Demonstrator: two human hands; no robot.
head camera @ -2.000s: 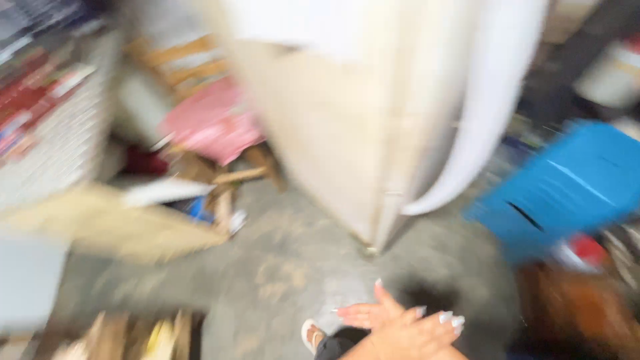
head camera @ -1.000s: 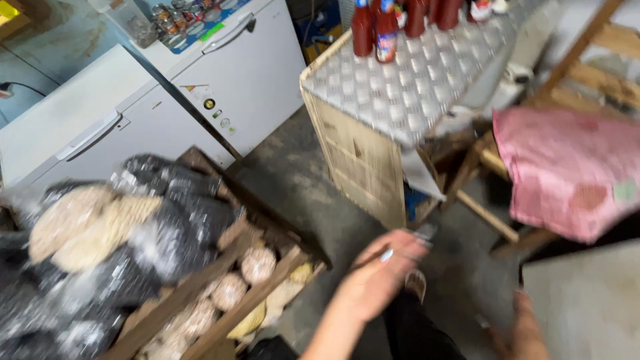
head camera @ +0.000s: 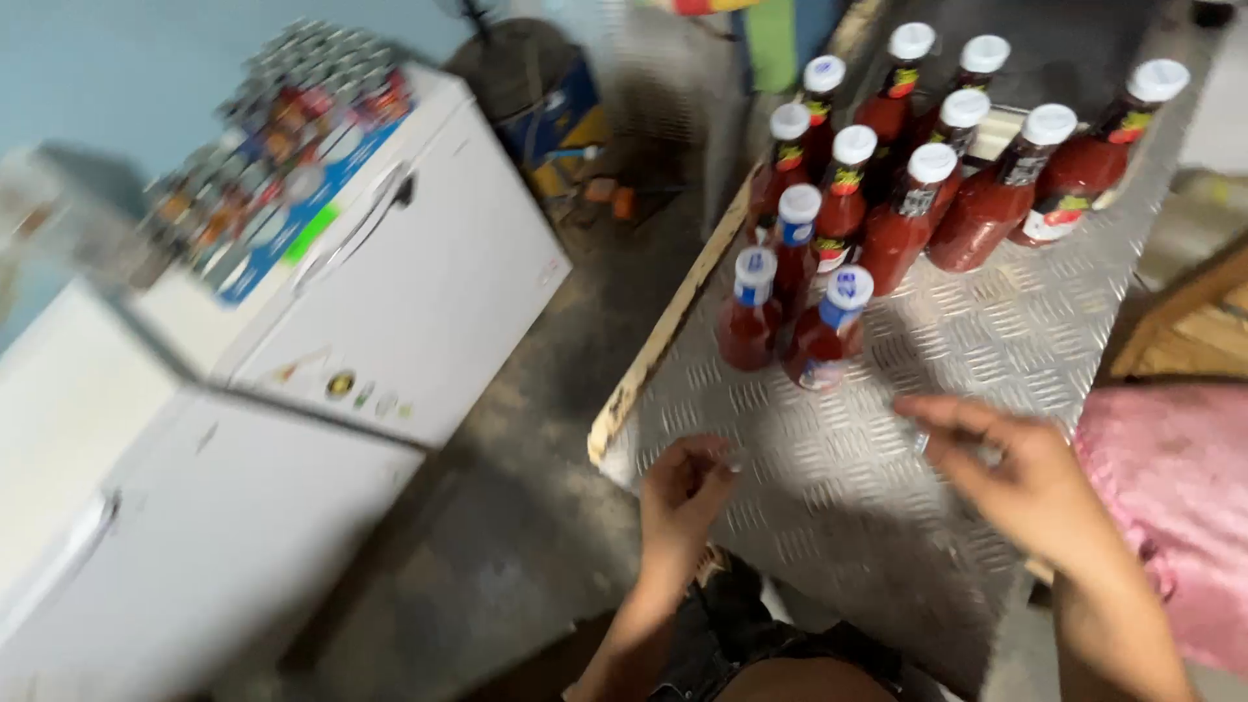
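Note:
Several glass bottles of red sauce with white caps stand in a group on a table topped with metal tread plate. Over the table's near left corner is my left hand, its fingers curled and nothing clearly seen in them. My right hand hovers above the plate to the right, thumb and forefinger apart, just nearer to me than the front bottles. Neither hand touches a bottle. Blur hides the fingertips in part.
Two white chest freezers stand at the left, one bearing many small jars. A drum-like container is behind them. A pink cloth and a wooden chair are at the right, close to the table.
The view has swung and moved to the tread-plate table and its bottles. Both hands are now over the table; one second ago they were low in view, in front of it.

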